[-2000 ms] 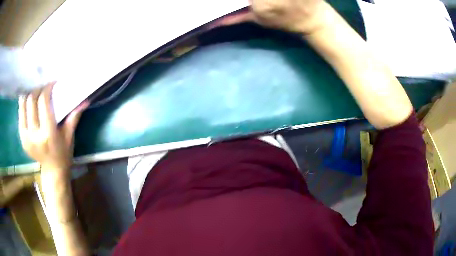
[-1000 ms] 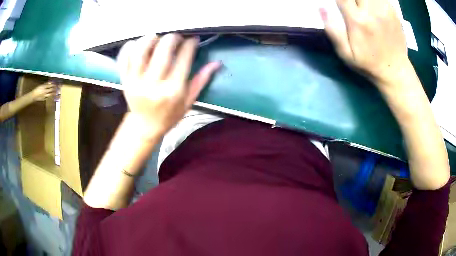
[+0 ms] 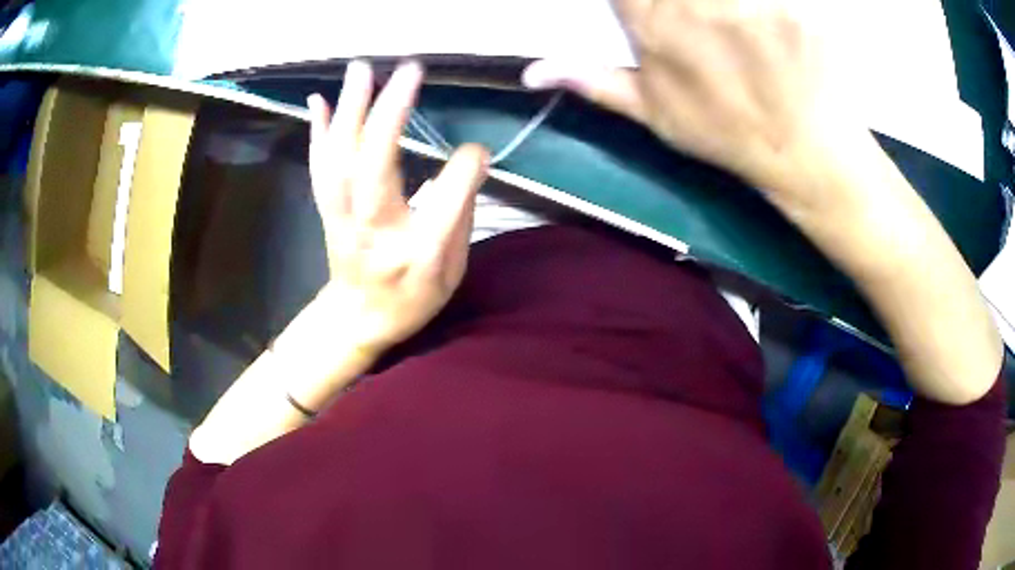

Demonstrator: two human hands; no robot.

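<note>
A long, flat item with a bright white top (image 3: 401,31) lies on the green bench, its dark front edge facing me; its back is cut off by the picture's top. A thin, clear plastic carry handle (image 3: 532,131) hangs from that edge in a V shape. My left hand (image 3: 384,239) is in front of the edge, fingers spread upward, its thumb hooked at the low point of the handle. My right hand (image 3: 735,95) lies over the white top, its thumb on the front edge near the handle's right end. Its other fingertips are cut off.
The green bench (image 3: 646,184) has a pale metal edge across my front. An open brown floor carton (image 3: 150,234) with a white strip inside stands below left. A blue stool (image 3: 796,390) and brown cardboard (image 3: 857,468) are below right. White sheets show at the right rim.
My left hand has turned and its thumb has drawn the clear handle out toward me. My right hand has moved left along the front edge. The other person's hand at the floor carton is gone.
</note>
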